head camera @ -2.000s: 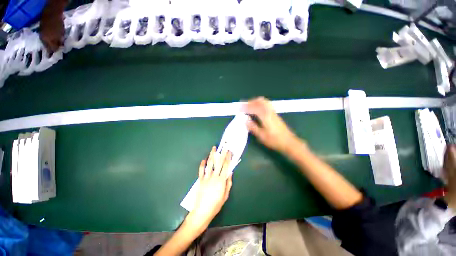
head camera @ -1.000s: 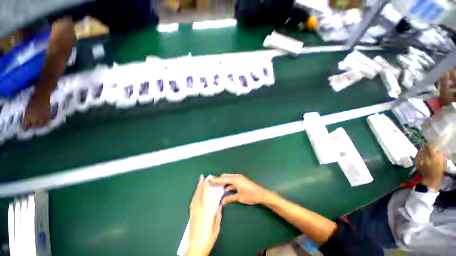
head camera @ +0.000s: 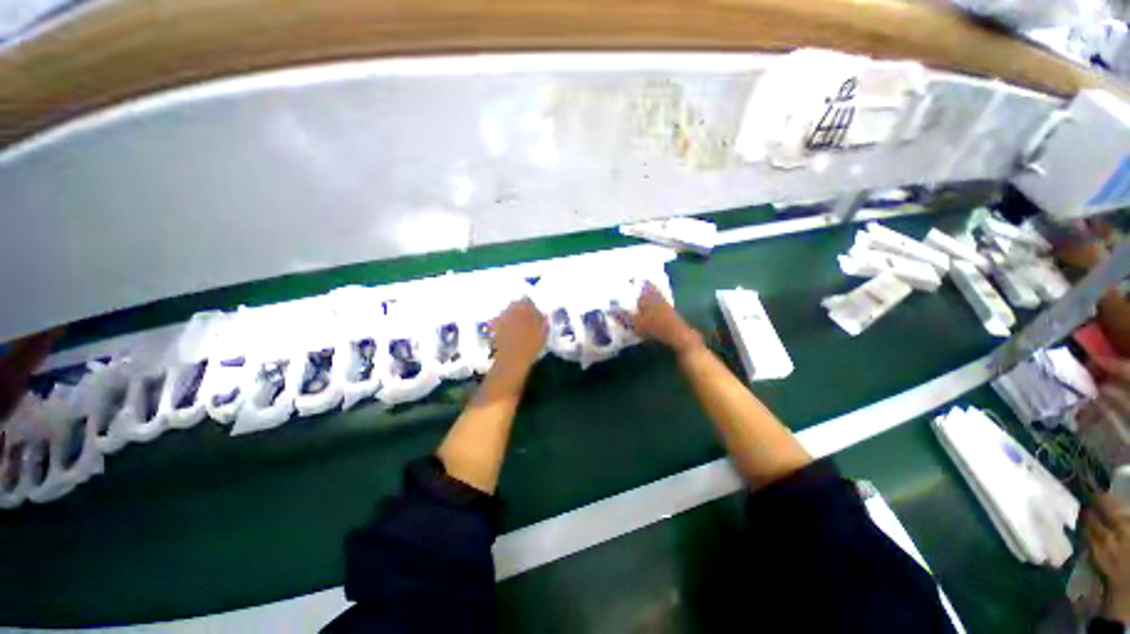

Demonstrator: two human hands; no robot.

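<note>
A long overlapping row of white pouches with dark centres (head camera: 403, 359) stands on the green belt (head camera: 595, 434). My left hand (head camera: 521, 332) touches the pouches right of the row's middle. My right hand (head camera: 659, 320) is at the row's right end. A few pouches lie between my hands. The fingers of both hands look curled against the pouches, but are too small and blurred to show a grip. A slim white carton (head camera: 755, 334) lies just right of my right hand.
A pale shelf panel (head camera: 310, 161) with a brown rim crosses above the belt. Loose white cartons (head camera: 886, 266) lie at the right, near a slanting metal post. A carton stack (head camera: 1006, 483) is nearer on the right. My sleeve partly covers another carton (head camera: 911, 545). Another person's hand (head camera: 1107, 539) shows at the right edge.
Both hands have left the white item they held near the belt's front edge and reached forward to the pouch row. The view has shifted, and the shelf panel now shows.
</note>
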